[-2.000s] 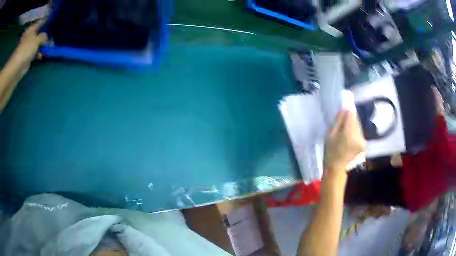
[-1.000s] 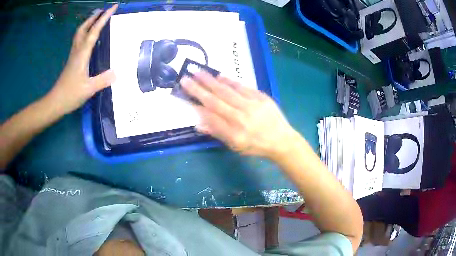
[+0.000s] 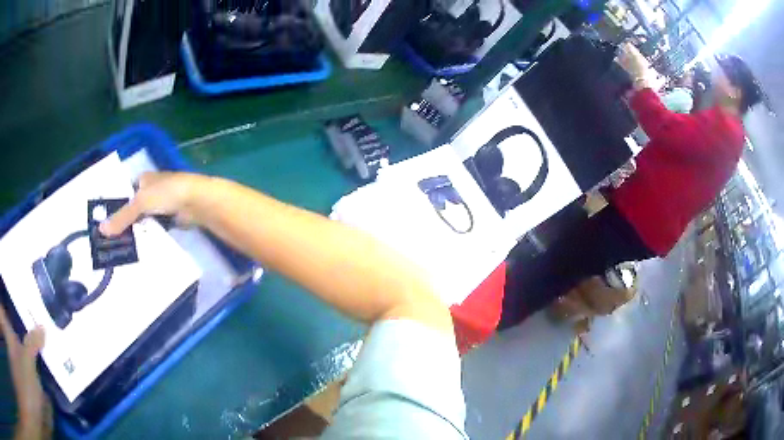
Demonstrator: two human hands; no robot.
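A blue tray [image 3: 162, 351] stands at the left with dark contents. On top lies a white sheet or booklet [image 3: 136, 301] with a headphone picture, tilted in the tray. A small black card [image 3: 115, 247] with white print lies over the picture. My right hand [image 3: 155, 202] reaches in from the right, its fingertips on the card's upper part. My left hand [image 3: 30, 378] is cut off by the left edge. Its thumb touches the booklet's lower left side, and its other fingers are mostly hidden.
A fanned booklet pile [image 3: 413, 219] lies right of my forearm, beside an open box [image 3: 516, 163] with a black flap. Small card piles [image 3: 357, 144] lie beyond. Another blue tray [image 3: 258, 83] and boxes stand on the raised strip. A person in red [image 3: 688, 163] stands at right.
The view has turned right, so the tray now shows further left. The blurred card under my right hand now lies over the upper part of the headphone picture. The person in red shows more fully.
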